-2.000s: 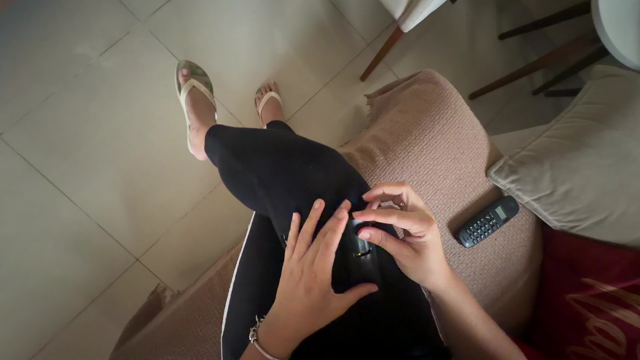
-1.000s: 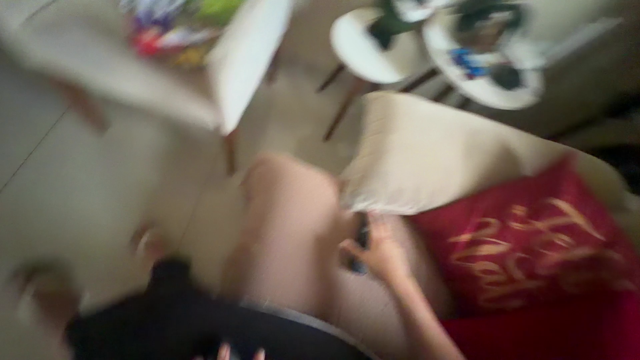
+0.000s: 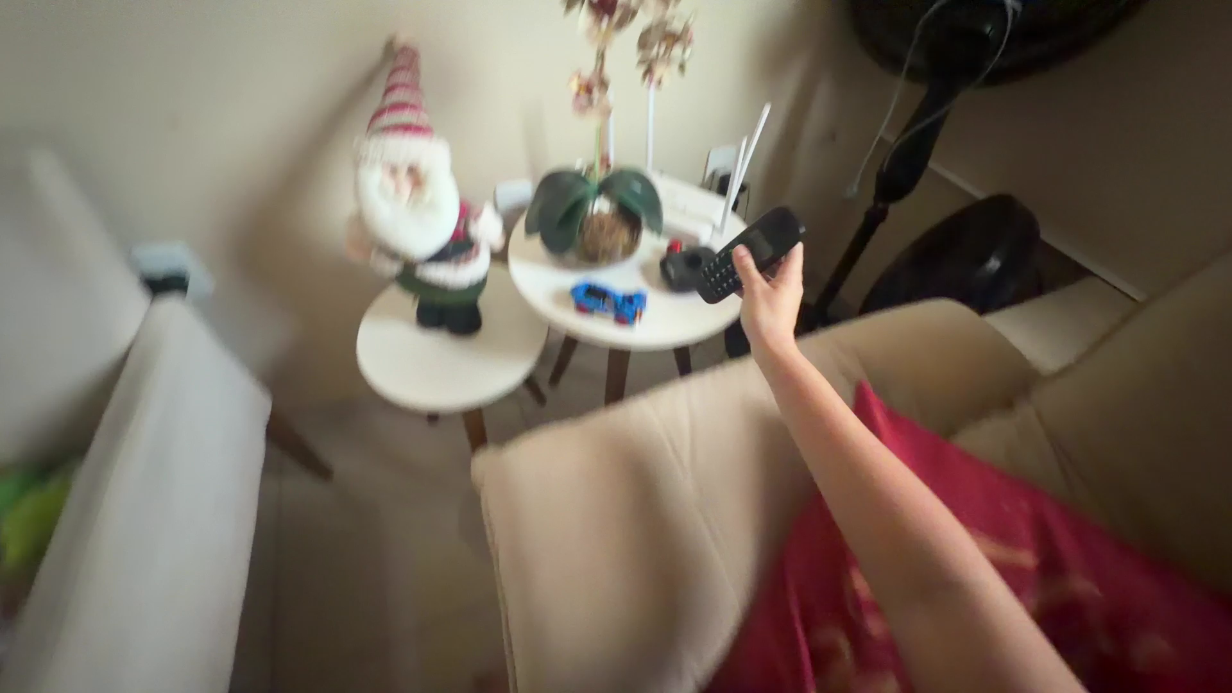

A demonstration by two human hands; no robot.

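My right hand reaches out over the sofa arm and grips a black cordless phone handset, its keypad facing up. Just left of the handset, a small black phone cradle sits on a round white side table. A blue toy car lies near that table's front edge. Behind it stands a potted orchid with broad green leaves. My left hand is out of view.
A Santa figure stands on a lower round table. A white router with upright antennas is at the back. A black pedestal fan, beige sofa, red cushion and white chair surround the tables.
The handset lay on the sofa seat; my right hand took hold of it and now has it up beside the side table. My left hand has left the view. The view has swung far right.
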